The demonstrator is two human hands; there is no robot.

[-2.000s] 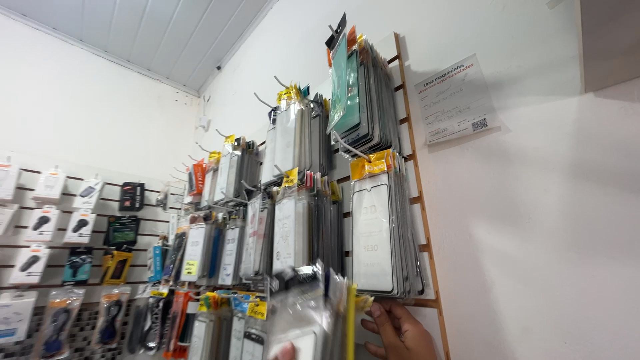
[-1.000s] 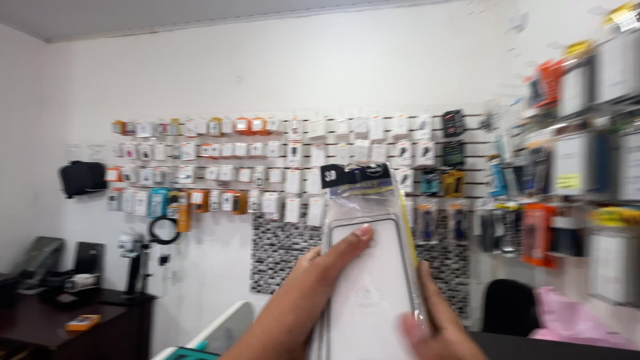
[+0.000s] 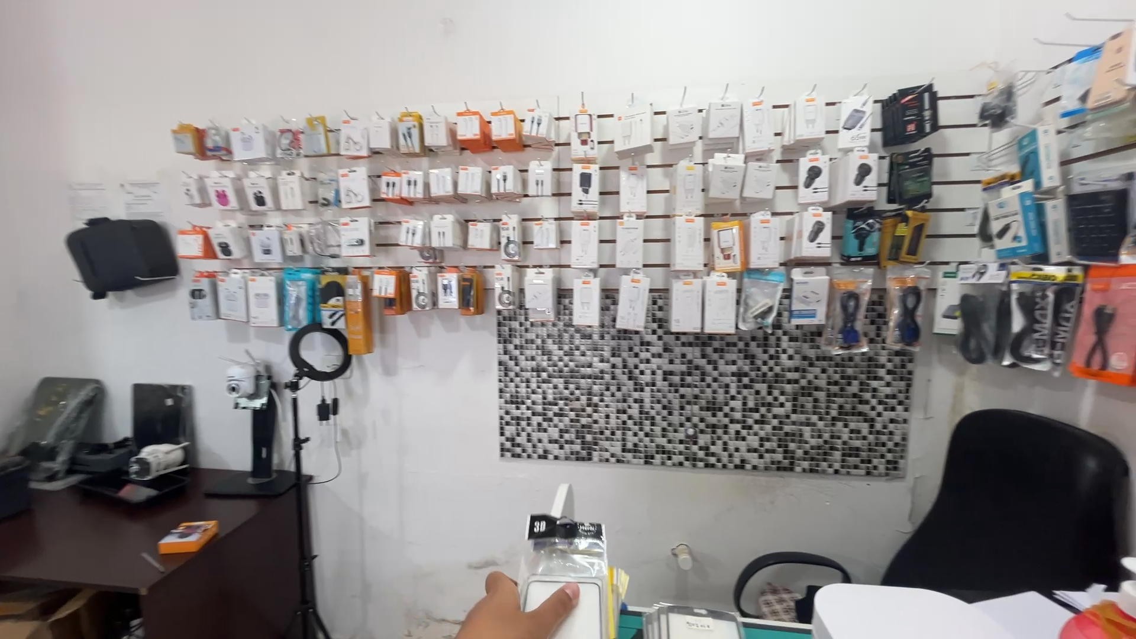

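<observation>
My left hand (image 3: pixel 515 611) comes up from the bottom edge and grips a stack of bagged phone screen protectors (image 3: pixel 565 568), its thumb lying on the front one. The front bag has a black header card and a clear sleeve; yellow edges of others show at its right. My right hand is out of view. Just right of the held stack, more clear-bagged screen protectors (image 3: pixel 692 621) rest on a teal-edged surface at the bottom edge.
A black office chair (image 3: pixel 1012 506) stands at the right behind a white rounded object (image 3: pixel 923 612). At the left are a dark wooden desk (image 3: pixel 80 541) and a ring light (image 3: pixel 319 352) on a stand. Packaged accessories hang from a slatwall (image 3: pixel 661 200) ahead.
The view has swung left from the side rack to the far wall. The held stack is lower in the view than one second ago, and my right hand has left the view.
</observation>
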